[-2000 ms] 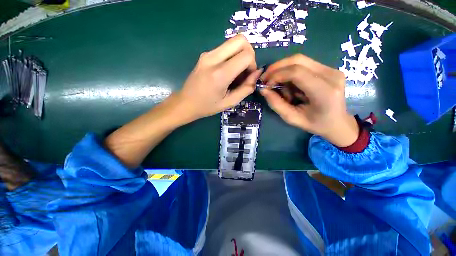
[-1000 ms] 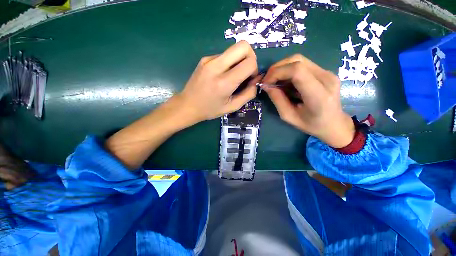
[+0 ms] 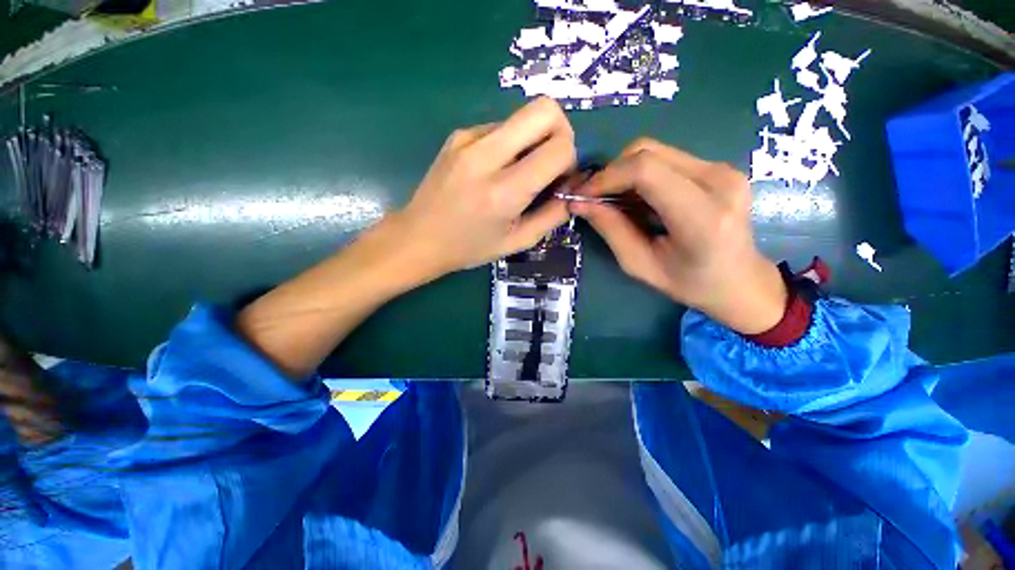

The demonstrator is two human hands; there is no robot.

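Note:
The phone mid-frame assembly lies upright in front of me, its lower end over the bench's near edge. My left hand is above its top end, fingertips pinched on a small dark part that is mostly hidden. My right hand meets it from the right and holds slim tweezers like a pen, their tip at the left fingertips. The small part between the fingers is too small and covered to make out clearly.
A pile of small boards lies at the far edge. White adhesive-backed pieces lie right of it, beside a blue parts bin. Dark strips lie far left, near a neighbouring person's arm.
My right hand has shifted slightly, and the tweezer tip has moved a little left toward the left fingertips. The neighbour's arm at the left has moved. The phone frame has stayed put.

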